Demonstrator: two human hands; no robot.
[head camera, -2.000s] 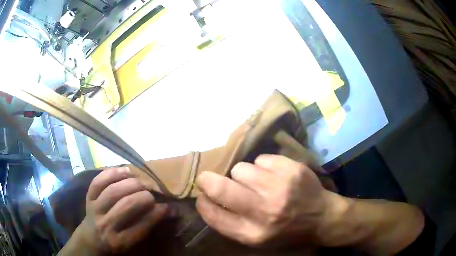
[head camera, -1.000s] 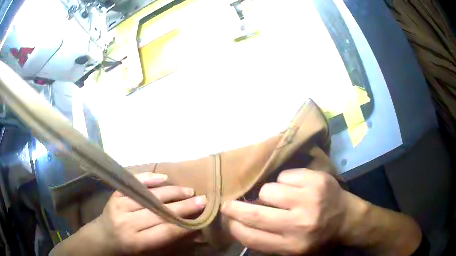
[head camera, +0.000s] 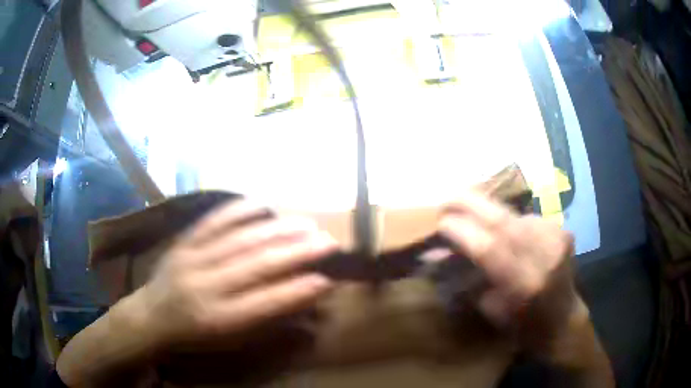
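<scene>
The tan garment (head camera: 409, 307) lies across the near part of the view, blurred, with its waist edge toward the machine and a darker inside showing. A long narrow tan strip (head camera: 359, 151) rises from the middle of the waist edge toward the top. My left hand (head camera: 242, 265) lies spread over the garment left of the strip. My right hand (head camera: 508, 254) is at the waist edge right of the strip, fingers bent on the cloth. Both hands are blurred.
The white machine head (head camera: 193, 30) is at the upper left. The yellow-taped clamp (head camera: 326, 57) is at the top centre. The template plate is glaring white, with yellow tape (head camera: 551, 198) at its right. A tan bundle (head camera: 644, 129) hangs at the right. A curved tan strip (head camera: 106, 114) arcs at the upper left.
The view has turned and shifted. The strip end now stands near upright at the waist's middle. My left hand has spread over the cloth; my right hand has moved right, away from the strip.
</scene>
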